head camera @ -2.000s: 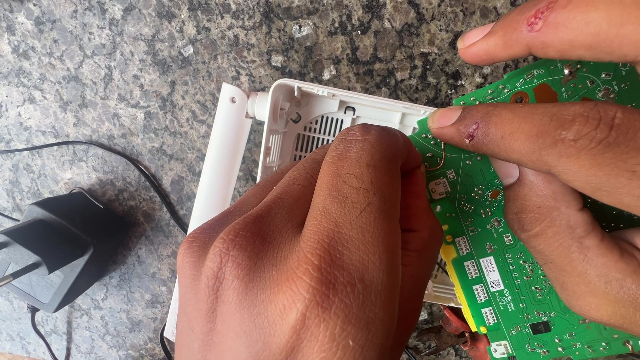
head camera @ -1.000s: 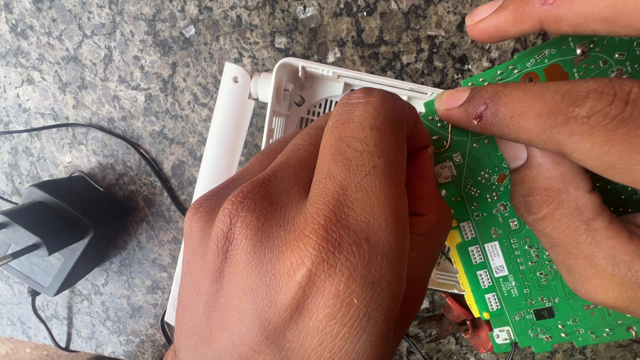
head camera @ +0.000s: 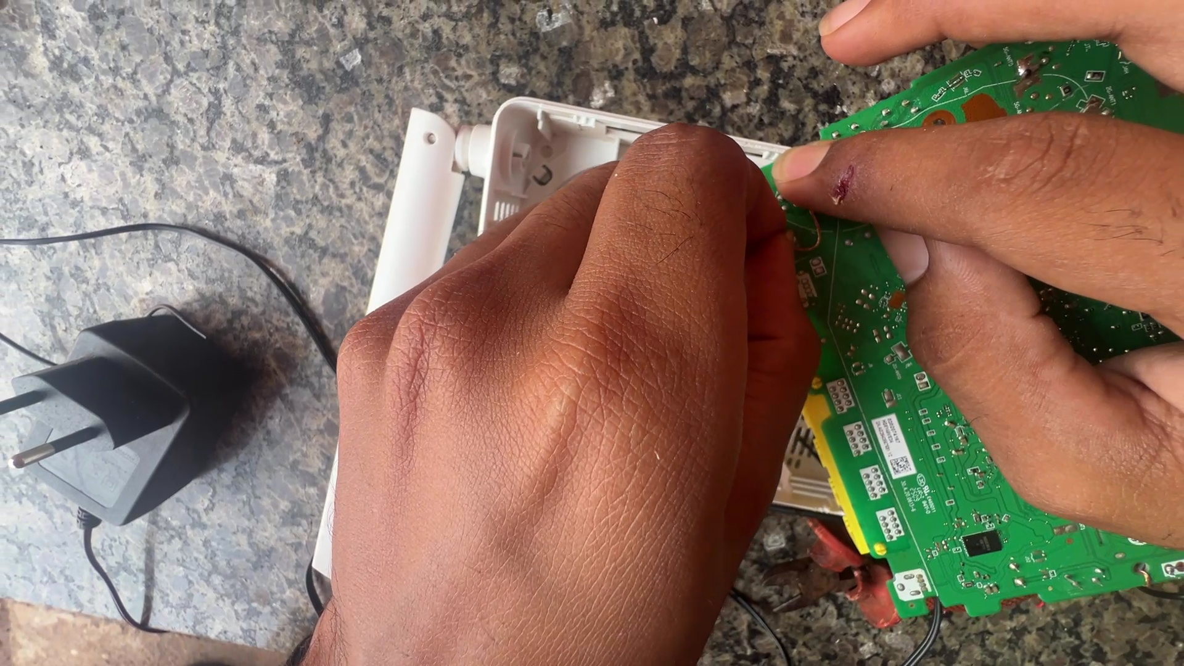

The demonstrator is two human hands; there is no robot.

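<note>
My left hand [head camera: 573,388] covers the middle of the view, back up and fingers curled, with its fingertips hidden at the left edge of a green circuit board [head camera: 832,314]. Whether it grips a part there cannot be seen. My right hand [head camera: 999,250] holds the board, its index finger on the top left corner and its thumb on the soldered face. A thin copper-coloured wire [head camera: 814,233] curves beside that corner. Behind my left hand lies an open white plastic router housing [head camera: 518,139] with a white antenna [head camera: 416,213] at its left. Yellow ports [head camera: 837,481] line the board's lower left edge.
A black power adapter [head camera: 129,416] with two pins lies at the left on the speckled granite surface [head camera: 231,120], its black cable [head camera: 268,264] running behind my left hand. Below the board are a red-handled metal tool [head camera: 869,587], partly hidden, and more black cable [head camera: 925,638].
</note>
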